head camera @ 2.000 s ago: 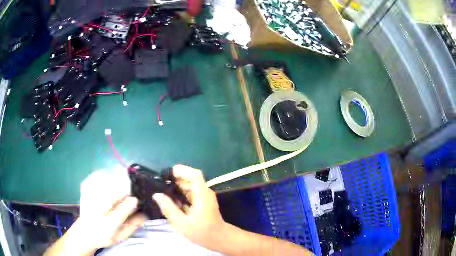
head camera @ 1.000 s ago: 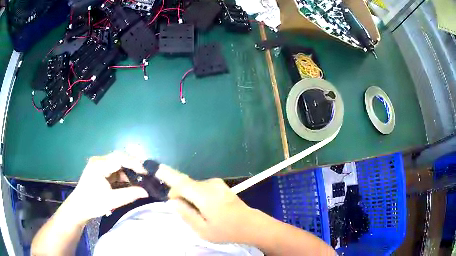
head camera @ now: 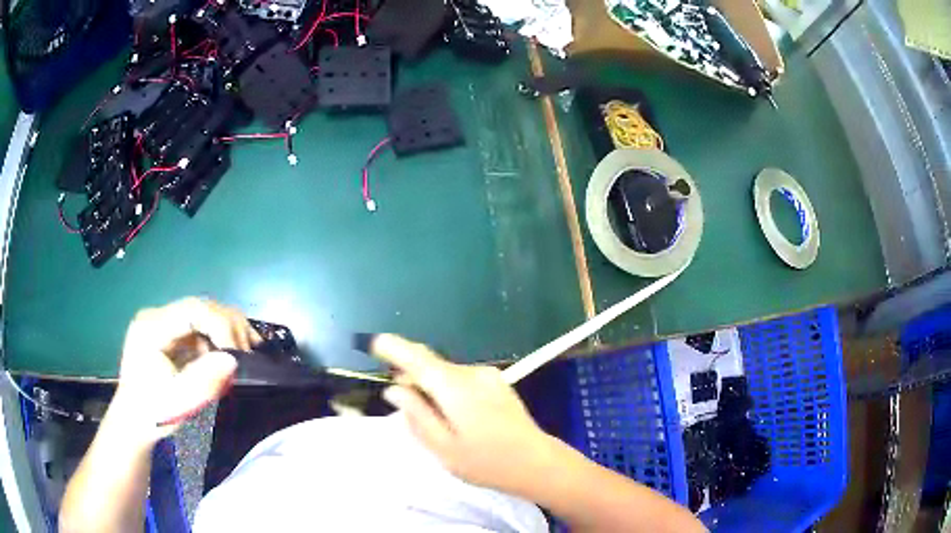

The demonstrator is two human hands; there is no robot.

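Observation:
My left hand (head camera: 183, 359) holds a black battery holder (head camera: 273, 364) at the bench's front edge, seen nearly edge-on. A red wire shows below this hand. My right hand (head camera: 443, 401) is to its right, with a black cover on a fingertip, and holds the cream tape strip (head camera: 584, 331). The strip runs from the tape roll (head camera: 599, 198) to this hand, and a thin length spans between my hands towards the holder. Whether it is stuck to the holder is unclear.
Battery holders with red wires (head camera: 355, 78) are piled at back left. A black block with yellow bands (head camera: 629, 125) touches the roll. A spare tape roll (head camera: 766, 213) lies right. A cardboard box (head camera: 753, 31) stands behind. A blue basket (head camera: 803, 416) with black units is below the bench edge.
My hands have moved apart. The holder has moved left with my left hand and is turned edge-on, and a tape length now shows between the hands. The view has shifted slightly.

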